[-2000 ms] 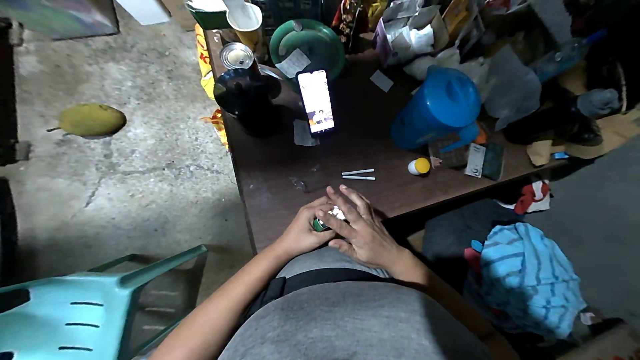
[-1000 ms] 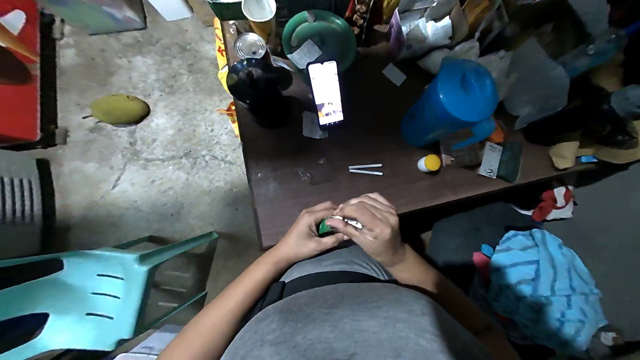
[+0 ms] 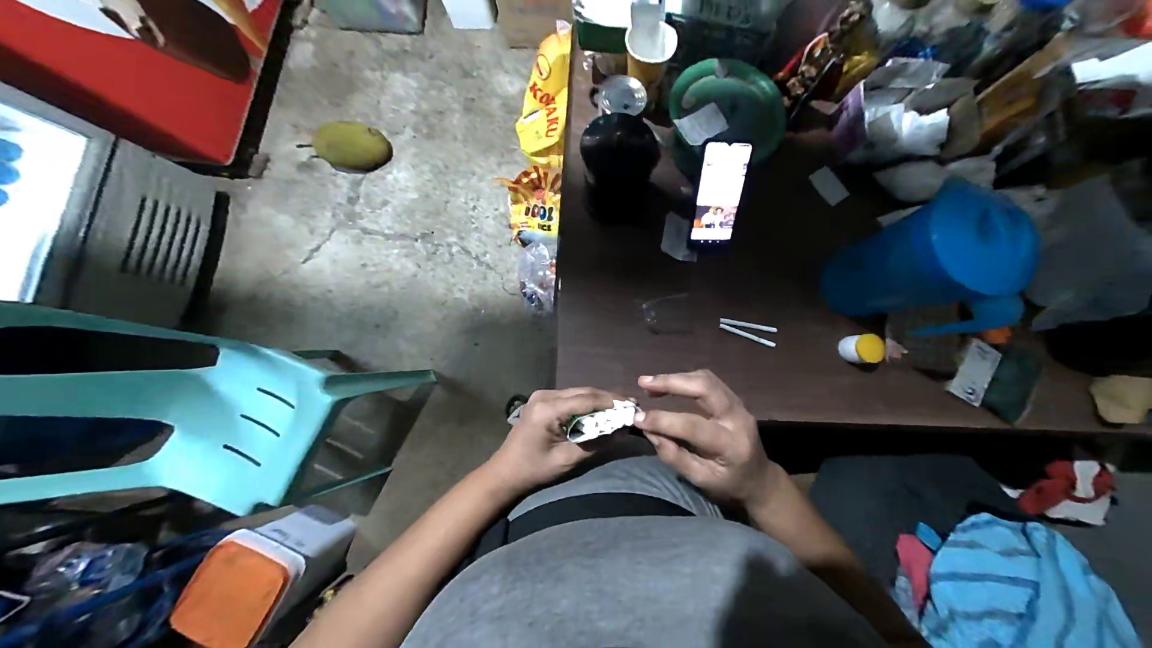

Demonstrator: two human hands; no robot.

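Near the table's front edge, my left hand [image 3: 551, 434] grips a small packet [image 3: 601, 421] with a crumpled silvery-white top and a bit of green at its side. My right hand [image 3: 706, 436] is at the packet's right end, its thumb and fingers spread and a fingertip at or close to the foil. Whether it touches the packet is hard to tell. Beyond the hands, two thin white sticks [image 3: 748, 332] lie on the dark table [image 3: 630, 360]. A phone [image 3: 722, 193] with a lit screen leans against a green plastic bowl [image 3: 727, 103].
A blue pitcher [image 3: 936, 252] and a small white bottle with a yellow cap [image 3: 861, 348] are at the right. A dark jar [image 3: 619, 153] stands back left. Left of the table are a turquoise plastic chair [image 3: 243, 405] and a green fruit [image 3: 351, 147] on the floor.
My right hand has come away from over the packet and its fingers have spread, so more of the silvery top shows. My left hand still holds the packet. The view has shifted left.
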